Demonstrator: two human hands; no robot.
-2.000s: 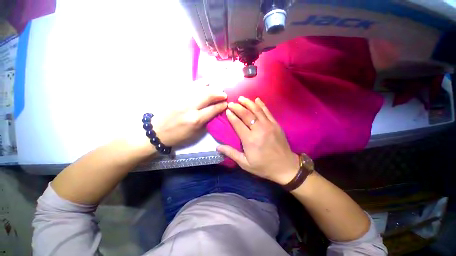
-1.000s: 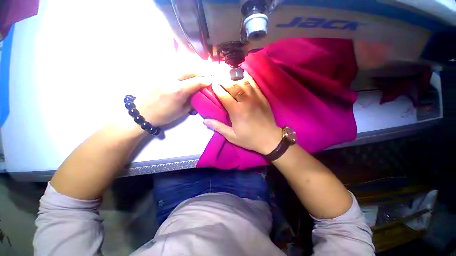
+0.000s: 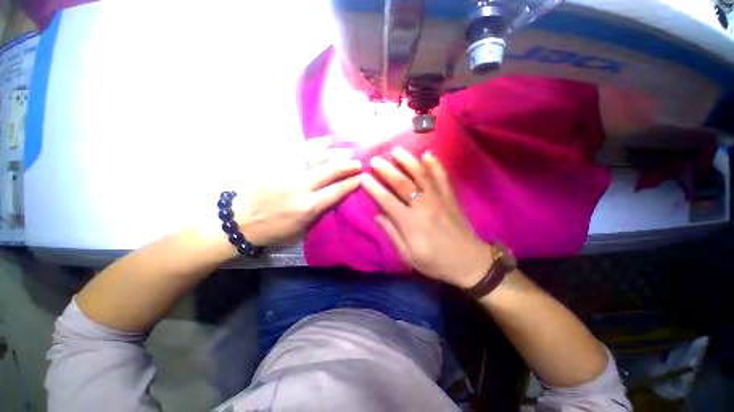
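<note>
A magenta fabric piece (image 3: 531, 181) lies on the white sewing machine table, under the machine head (image 3: 563, 48) and down to the table's front edge. My left hand (image 3: 310, 197), with a dark bead bracelet, rests on the fabric's left part, fingertips near the needle area. My right hand (image 3: 426, 217), with a ring and a watch, lies flat on the fabric just right of it, fingers spread. The fingertips of both hands nearly meet below the needle area (image 3: 394, 113). Bright glare hides the needle and presser foot.
The white table (image 3: 145, 161) has a blue strip (image 3: 44, 88) and a printed sheet (image 3: 16, 129) at its left. Dark red scraps (image 3: 664, 169) lie at the right end. A white cap on a metal post (image 3: 486, 53) hangs from the machine head. Wooden-framed boxes stand below right.
The fabric's left part now shows beyond the needle area and spreads under my left hand. Both hands have drawn back from the needle area towards the front. The camera view has shifted.
</note>
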